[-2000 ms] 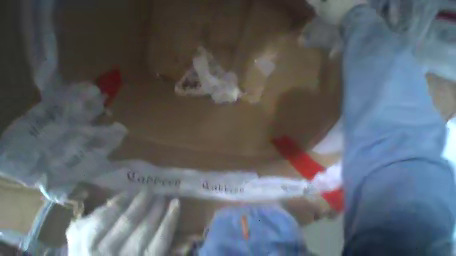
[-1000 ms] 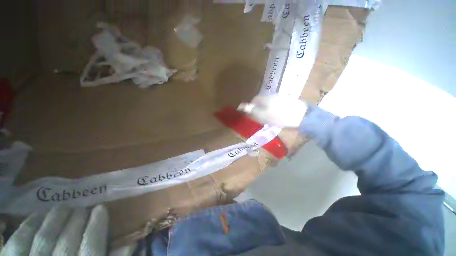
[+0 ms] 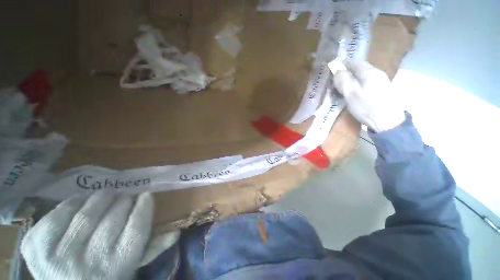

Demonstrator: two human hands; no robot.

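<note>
An open brown carton [image 3: 181,126] fills the view. Whitish "Cabbeen" printed tape [image 3: 205,175] runs along its near rim and up the right side. A red tape strip [image 3: 285,136] crosses under it at the near right curve. My left hand [image 3: 87,235], in a white knit glove, holds the near rim at lower left, fingers over the edge. My right hand [image 3: 370,95], also gloved, is on the taped right rim. A small pale piece [image 3: 337,66] shows at its fingertips; I cannot tell whether it is a tool or tape.
Crumpled white tape scraps [image 3: 164,65] lie inside the carton. More printed tape [image 3: 22,164] and a red patch [image 3: 37,90] are on the left wall. Part of another cardboard surface [image 3: 8,246] shows at lower left. The pale floor [image 3: 329,202] shows beyond the right rim.
My right hand has moved from the near right curve, by the red strip, farther up the right rim. My left hand stays on the near rim and shows more fully as the view has shifted.
</note>
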